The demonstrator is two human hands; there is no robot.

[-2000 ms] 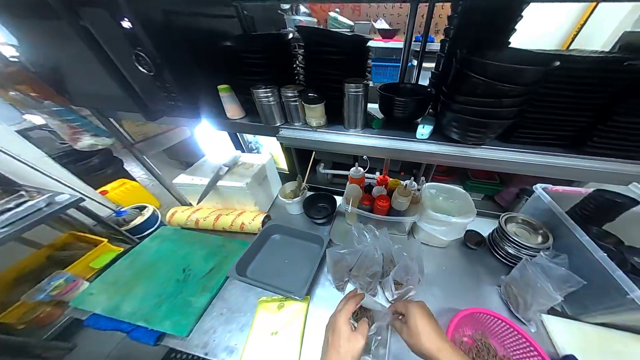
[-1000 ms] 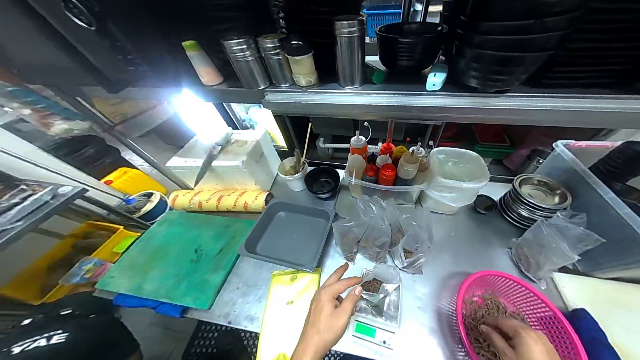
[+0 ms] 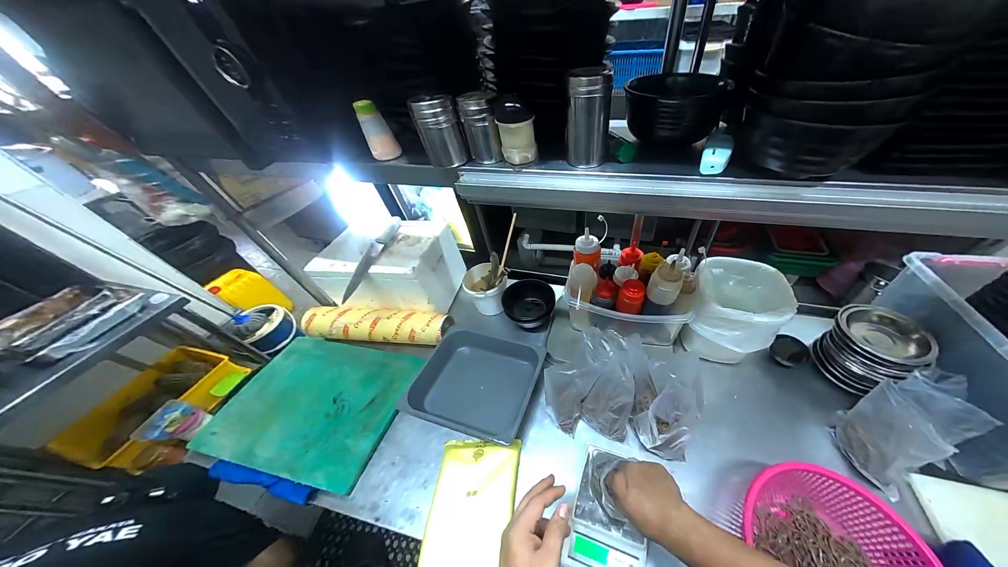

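Observation:
A small digital scale (image 3: 587,543) with a lit green display stands at the lower middle, and a clear plastic bag (image 3: 605,482) lies on its platform. My right hand (image 3: 647,498) reaches into the bag's mouth from the right; its fingertips are hidden, so what they hold does not show. Just left of the scale is my left hand (image 3: 535,526), fingers apart and holding nothing. Brown shredded food (image 3: 807,535) fills part of a pink plastic basket (image 3: 846,492) at the lower right. Several filled clear bags (image 3: 606,394) stand behind the scale.
A grey tray (image 3: 476,382), a yellow packet (image 3: 472,504) and a green cutting board (image 3: 315,405) lie to the left. A knife (image 3: 368,264) rests on a white box. Sauce bottles in a tub (image 3: 634,319), stacked metal plates (image 3: 882,342) and a low shelf edge (image 3: 709,193) are behind. A person's dark sleeve (image 3: 236,512) shows lower left.
My right hand has moved left from the pink basket to the bag on the scale. My left hand has drawn back from the bag, which it was touching a second ago.

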